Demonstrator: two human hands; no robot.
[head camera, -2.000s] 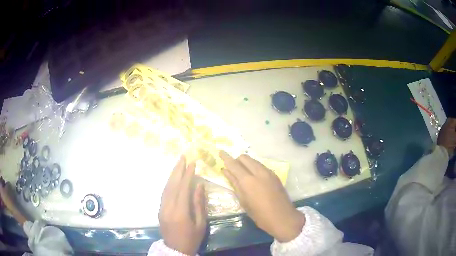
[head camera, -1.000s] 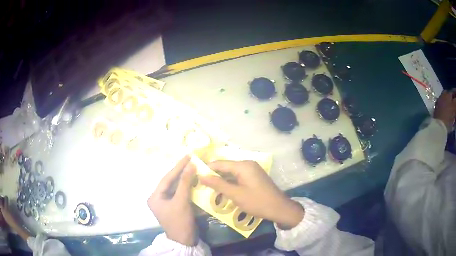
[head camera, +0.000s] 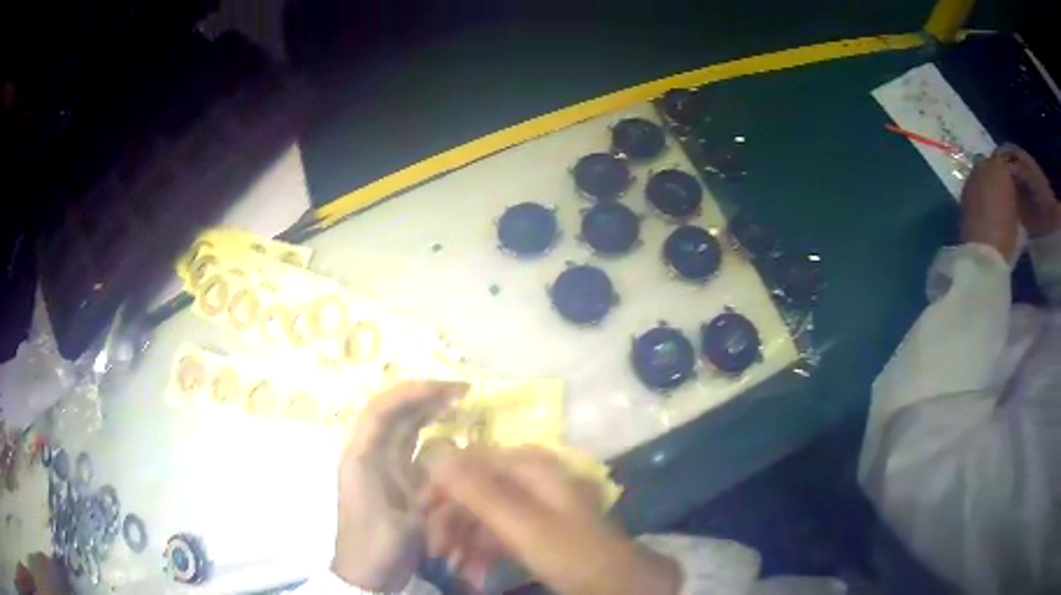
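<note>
My left hand (head camera: 390, 482) and my right hand (head camera: 535, 511) are close together at the lower middle, blurred. They are on a yellow adhesive backing sheet (head camera: 596, 474), whose edge shows beyond my right fingers; most of it is hidden. Another yellow sheet piece (head camera: 524, 409) lies just behind them. Yellow sheets with rows of ring adhesives (head camera: 244, 308) lie at the left and middle, partly washed out by glare. One housing with a pale ring (head camera: 184, 558) lies at the lower left.
Several dark round watch housings (head camera: 610, 227) stand on the right of the white mat (head camera: 465, 262). Loose grey rings (head camera: 84, 511) are heaped at far left beside crinkled clear film (head camera: 76, 384). A neighbour's hands (head camera: 995, 200) are by white paper with a red stick (head camera: 919, 137).
The view has turned and shifted, so the housings appear further left. The ringed yellow sheet that was between my hands is now mostly hidden by them. My right hand has moved across toward my left.
</note>
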